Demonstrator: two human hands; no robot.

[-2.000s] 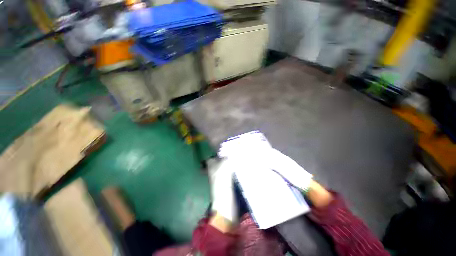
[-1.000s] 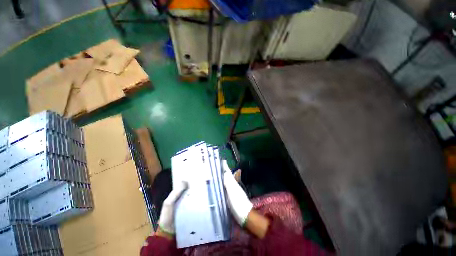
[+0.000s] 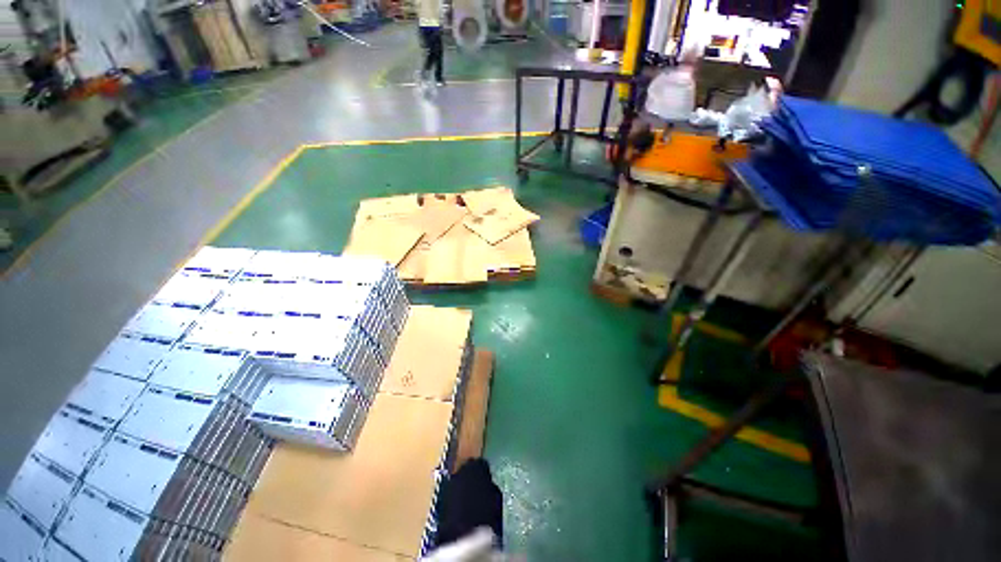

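Observation:
Silver-white sheet-metal panels (image 3: 302,302) stand in neat stacked columns at the left, with a lower stack (image 3: 307,406) at their inner corner. They sit on a tan cardboard sheet (image 3: 340,483), whose right part is bare. A small blurred white patch, perhaps my gloved left hand (image 3: 467,547), is cut off by the bottom edge, beside a black-clad shape. Its fingers and anything it holds are hidden. My right hand is not in view, nor are the panels held earlier.
Loose flattened cardboard (image 3: 450,236) lies on the green floor ahead. A dark steel worktable (image 3: 922,450) is at the lower right. Blue sheets (image 3: 878,165) rest on a stand beside pale cabinets. A dark metal table (image 3: 571,75) stands farther back. A person (image 3: 431,44) is in the far aisle.
The view has swung left and up, bringing more of the panel stacks and the far aisle into view. The held panels and most of both hands have left the picture.

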